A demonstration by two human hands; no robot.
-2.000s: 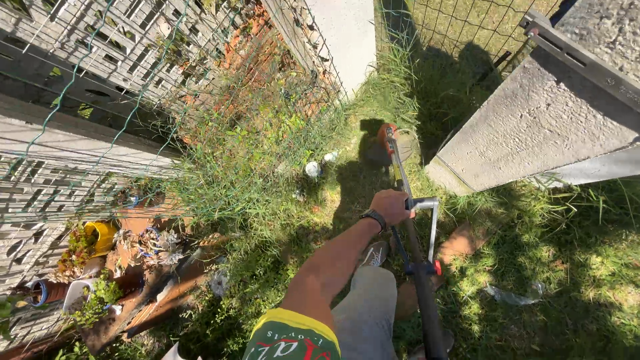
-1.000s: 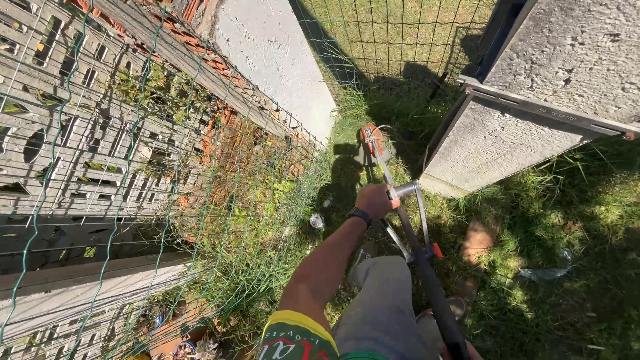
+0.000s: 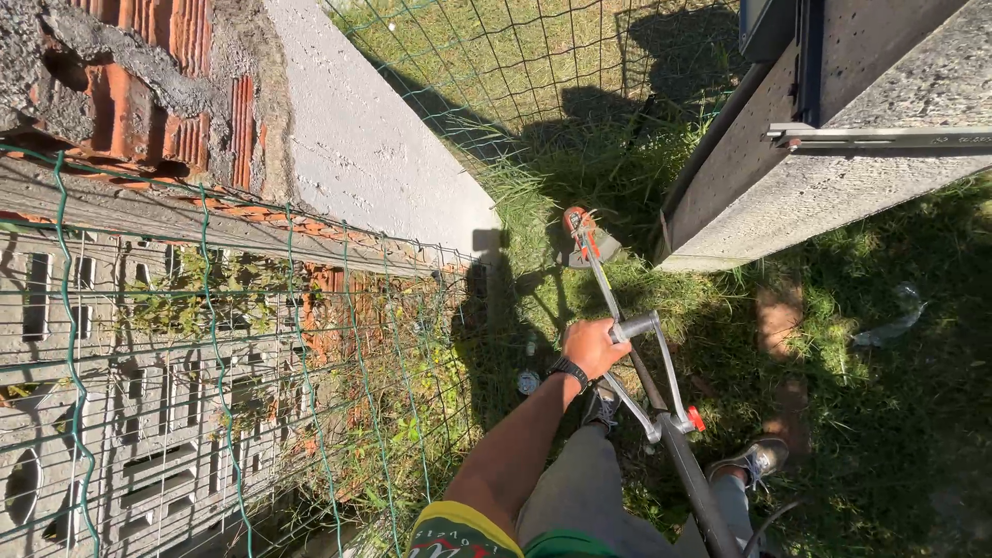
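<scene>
My left hand (image 3: pixel 595 349), with a dark watch on its wrist, is closed around the grey front handle (image 3: pixel 637 326) of a string trimmer. The trimmer's shaft (image 3: pixel 686 465) runs from the lower right up to its orange head (image 3: pixel 580 231) with a grey guard. That head rests low over the grass between a white wall end and a concrete post. A red knob (image 3: pixel 695 418) sits at the handle bracket's clamp. My right hand is out of view, and the shaft's rear end leaves at the bottom edge.
A green wire fence (image 3: pixel 213 341) stands at the left before a perforated block wall. The rough concrete post (image 3: pixel 775 209) carries a metal bar at the right. Another wire fence lies ahead. Clear plastic (image 3: pixel 891 322) and a brick strip (image 3: pixel 779 318) lie in the grass.
The view has shifted a lot, bringing the white wall and broken bricks closer. My left hand stays on the front handle, and the trimmer head remains near the post's base.
</scene>
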